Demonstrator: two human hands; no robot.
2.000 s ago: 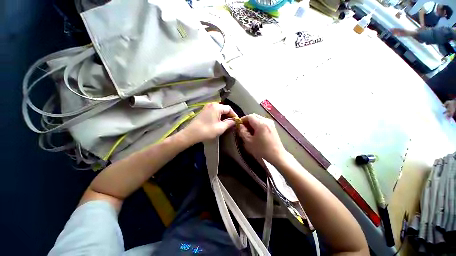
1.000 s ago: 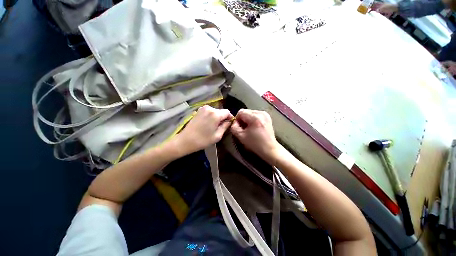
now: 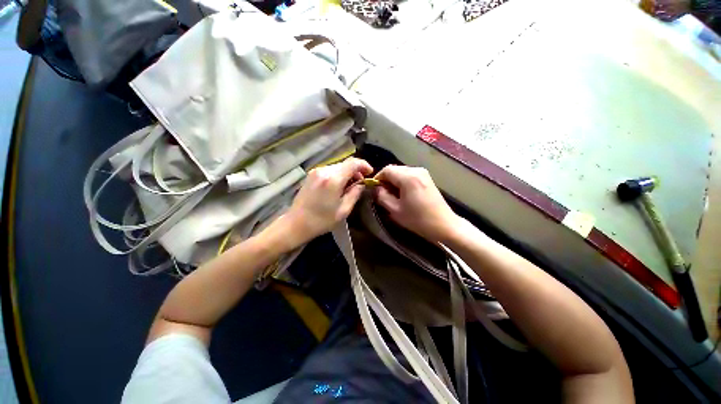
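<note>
A beige tote bag [image 3: 393, 286] lies open on my lap against the bench edge, its long straps [image 3: 379, 316] hanging toward me. A small yellow tab [image 3: 370, 182] at the bag's mouth is pinched between both hands. My left hand [image 3: 332, 192] holds its left side with thumb and fingertips. My right hand [image 3: 411, 197] holds its right side. The fingers hide most of the tab and the bag edge around it. A zipper line [image 3: 407, 264] runs from there down beside my right forearm.
A heap of beige bags [image 3: 237, 102] with loops lies at left. The pale bench [image 3: 474, 95] has a red strip [image 3: 506, 181] on its edge and a hammer [image 3: 664, 237] at right. Leopard-print scraps [image 3: 370, 9] lie at the far side. A grey bag-like item [image 3: 111, 39] is at upper left.
The view has shifted, so the hammer and red strip sit further right and more floor shows at left. Both hands stay together at the bag's mouth; the yellow tab shows more clearly between them.
</note>
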